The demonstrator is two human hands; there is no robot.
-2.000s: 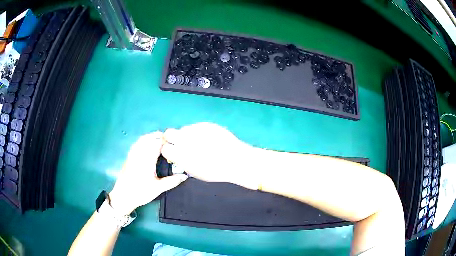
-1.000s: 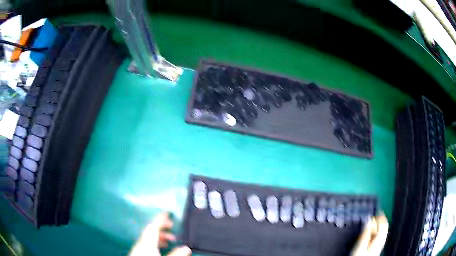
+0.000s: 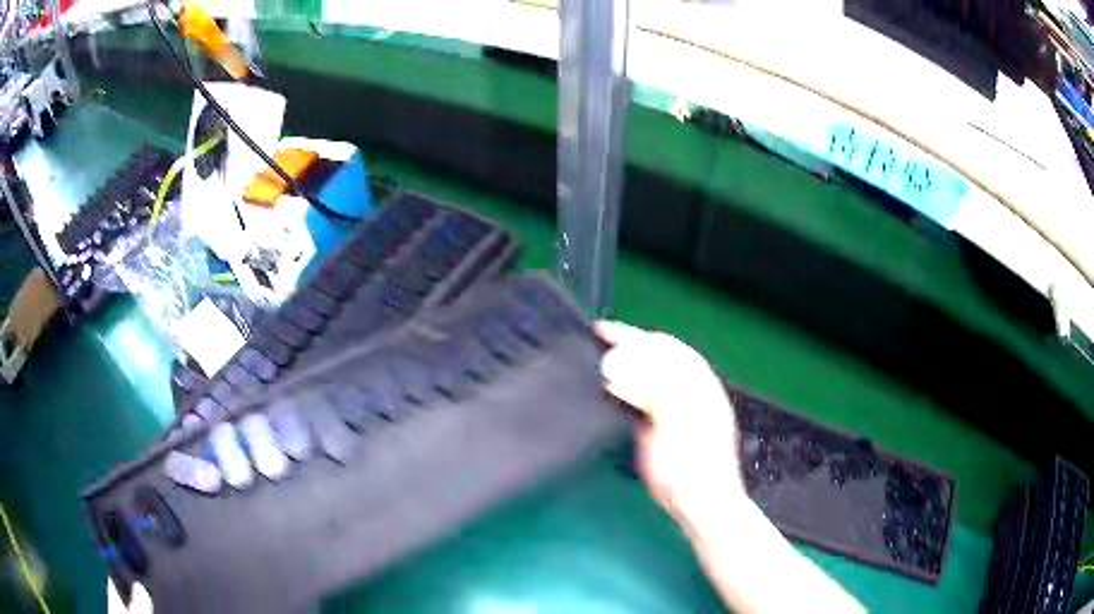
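The working tray point(image 3: 432, 468), a long black tray, is lifted and tilted in front of the left tray stack point(image 3: 348, 282). One row of grey oval pieces point(image 3: 270, 446) lies along its far side, with a few dark ovals at the left end. My right hand point(image 3: 672, 414) grips its right end. My left hand point(image 3: 130, 597) is at the lower left corner of the tray, mostly hidden and cut off by the picture's edge.
The loose-parts tray point(image 3: 828, 510) with black round parts lies at the right, partly behind my right arm. A metal post point(image 3: 590, 156) stands behind the tray. A blue-and-white container point(image 3: 342, 198) stands at left. The right tray stack point(image 3: 1032, 540) is at the far right.
The view has swung left. The working tray has gone from the mat up to the left stack, with my right hand on its right end. Earlier both hands were together over it.
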